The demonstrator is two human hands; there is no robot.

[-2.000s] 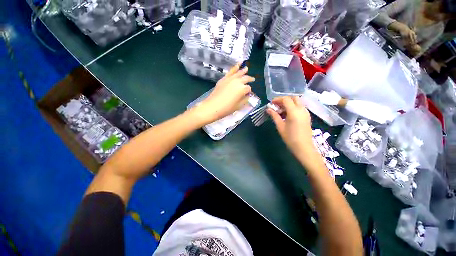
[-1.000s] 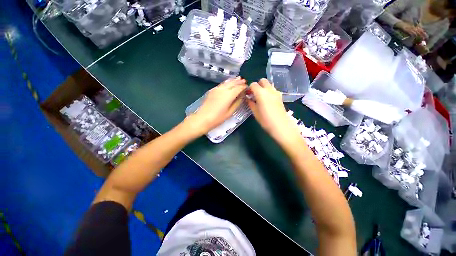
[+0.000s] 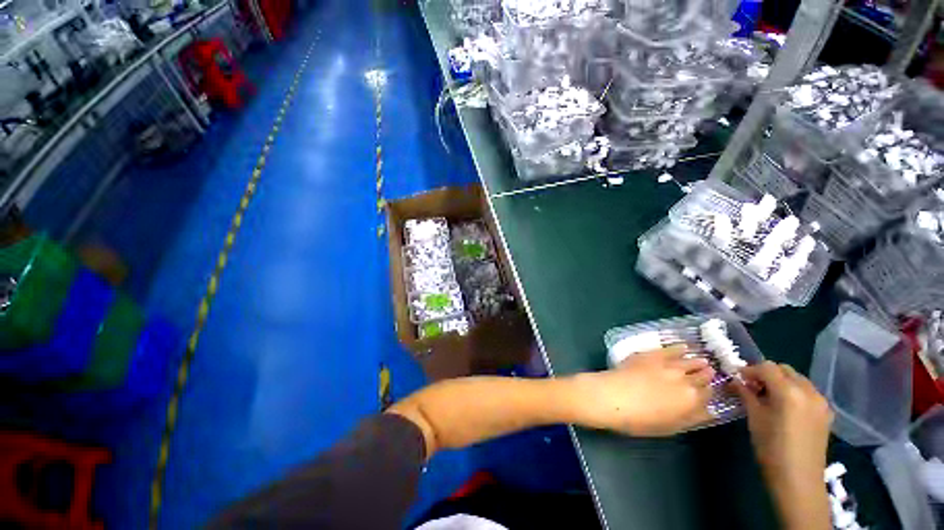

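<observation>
A clear tub (image 3: 618, 336) of lined-up parts lies on the bench in front of me. A row of white moulded parts (image 3: 721, 346) shows in it, with thin legs side by side. My left hand (image 3: 657, 393) lies over the tub, palm down, fingers slightly apart on the legs. My right hand (image 3: 789, 414) is at the tub's right edge, with thumb and fingertips close together by the row. Whether it grips a part is hidden. The hands cover much of the tub's front side.
Stacked full tubs (image 3: 673, 269) stand beyond the hands. An empty clear tub (image 3: 864, 378) is at the right. A few loose parts (image 3: 841, 497) show at the lower right. More piled tubs (image 3: 554, 150) stand far back. A cardboard box (image 3: 445, 357) with filled tubs is below the bench edge.
The view has swung left, showing more blue floor and the far bench. Both hands are still at the tub, with my left hand now flatter over it and a row of white heads visible.
</observation>
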